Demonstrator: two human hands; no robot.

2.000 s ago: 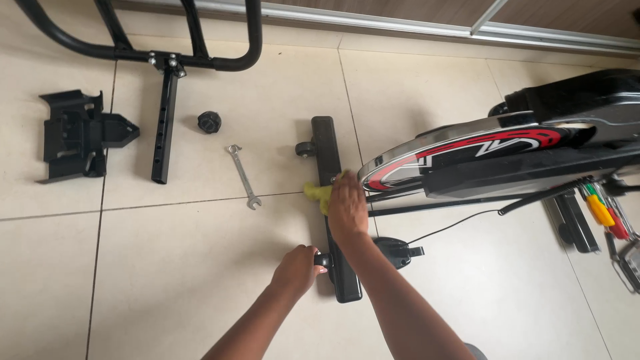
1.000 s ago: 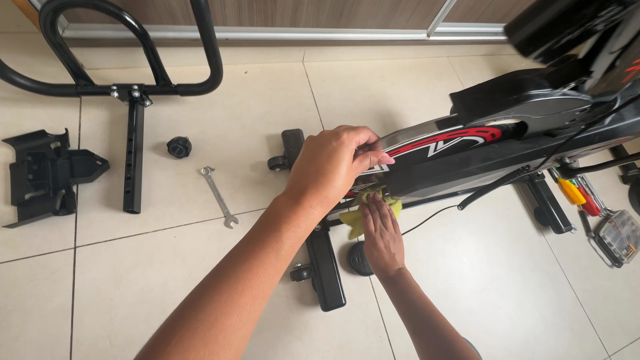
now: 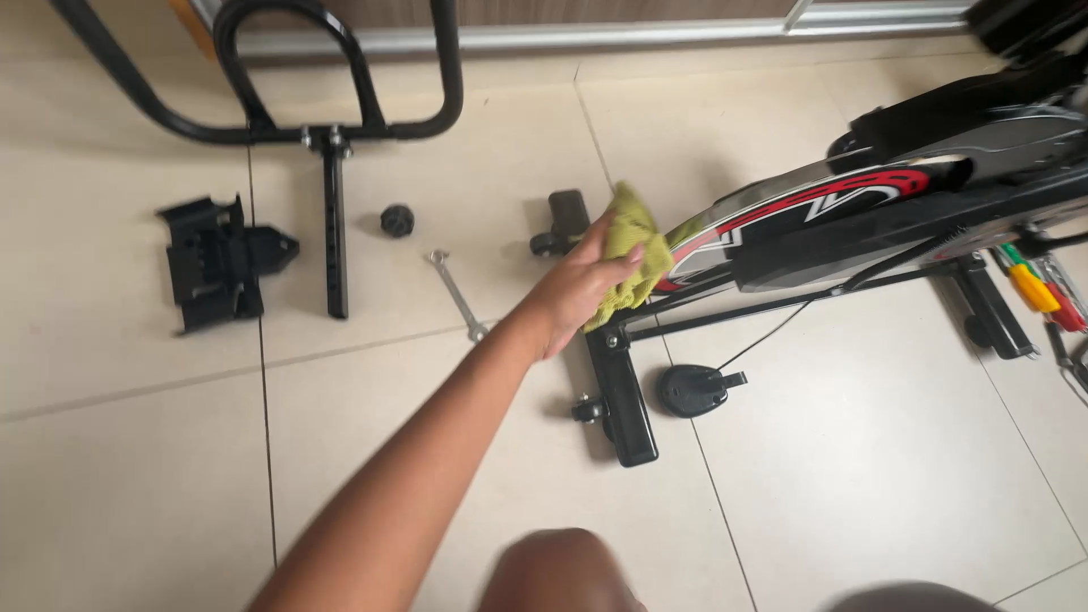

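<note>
My left hand [image 3: 582,285] grips a yellow-green cloth [image 3: 636,255] at the front end of the exercise bike's flywheel [image 3: 705,255], which has red and white markings. Beneath the hand runs the bike's black front stabilizer bar [image 3: 623,408], with a small transport wheel [image 3: 586,410] near its lower end; the hand and cloth cover its middle. My right hand is out of view. A black monitor or sensor unit [image 3: 695,391] on a thin cable lies on the floor beside the bar. To the left of the hand is a combination wrench [image 3: 457,296].
Black handlebars [image 3: 334,221] with a drilled post lie at the upper left, near a black bracket [image 3: 212,263] and a round black knob [image 3: 397,221]. The rear stabilizer [image 3: 993,310] and colored-handled tools [image 3: 1031,287] are at right. A cabinet [image 3: 527,34] borders the floor behind.
My left hand has gone from resting bare on the flywheel to holding the cloth at its front end. My right hand, which was on the cloth, has left the view.
</note>
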